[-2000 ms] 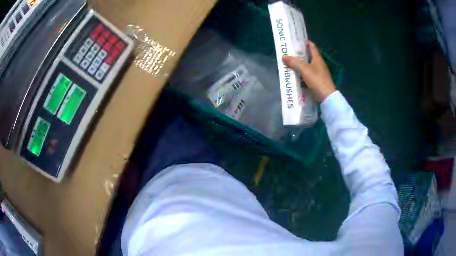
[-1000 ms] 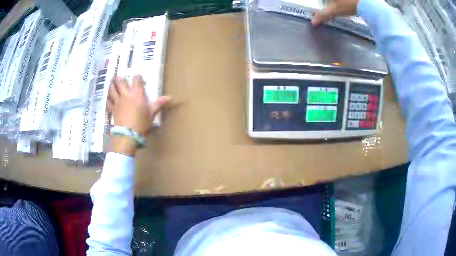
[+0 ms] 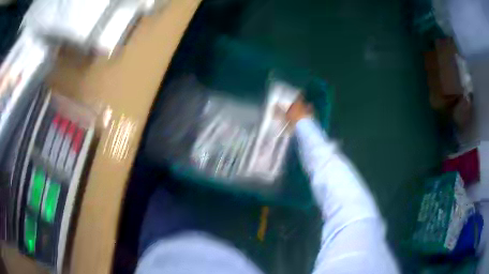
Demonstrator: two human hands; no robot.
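My right hand (image 3: 298,111) is at the right end of a green crate (image 3: 241,188), closed on the upper part of a white toothbrush box (image 3: 271,136). The picture is blurred, so the fingers and the print are not clear. The box lies slanted inside the crate, beside several white boxes (image 3: 222,142) in cloudy plastic liner. The bench scale (image 3: 56,182), with three green displays and red and grey keys, is at the left on the brown bench. My left hand is not in view.
The brown bench (image 3: 102,198) edge curves down the left side, with white boxes (image 3: 86,21) at its top. At the right stand another green crate (image 3: 437,214), a blue bin (image 3: 471,235), a red thing (image 3: 462,166) and a brown carton (image 3: 445,75).
The view has swung from the bench back to the floor crate. My right hand has moved from the scale pan to the crate with a box. My left hand has left the picture.
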